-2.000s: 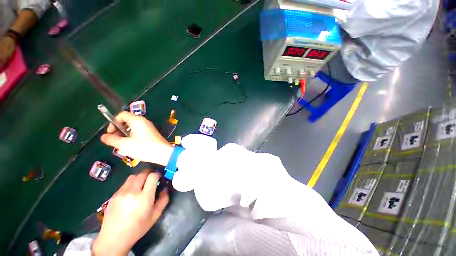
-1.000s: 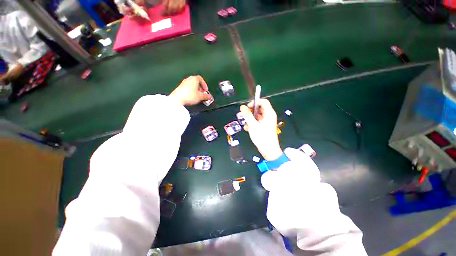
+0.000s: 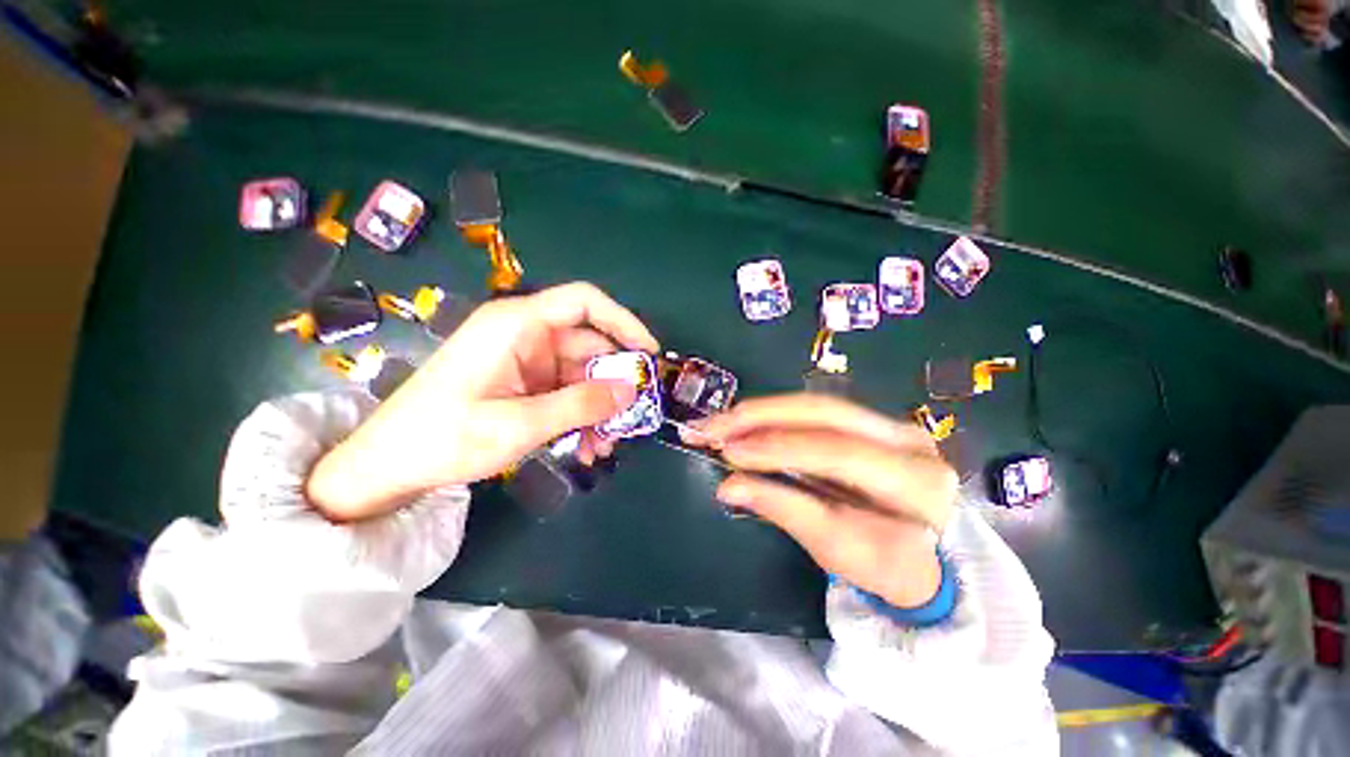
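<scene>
My left hand [image 3: 511,388] holds a watch case [image 3: 628,394] between thumb and fingers, its white and red insides facing up. A dark square piece in a pinkish rim [image 3: 702,388] sits just right of it, between my hands; whether it is joined to the case is unclear. My right hand [image 3: 837,481] holds slim tweezers [image 3: 696,448] pointing left, their tip close to the two pieces. The tweezers are partly hidden by my fingers.
Several open watch cases [image 3: 763,290] and display screens [image 3: 477,197] with orange ribbon cables lie on the green mat. The conveyor [image 3: 800,89] runs behind. A brown box [image 3: 59,266] is at left, a power supply [image 3: 1295,547] at right. A thin black wire loops at right.
The view has shifted. My left hand has come from the conveyor edge to the front centre, now holding a case. My right hand has lowered beside it with the tweezers.
</scene>
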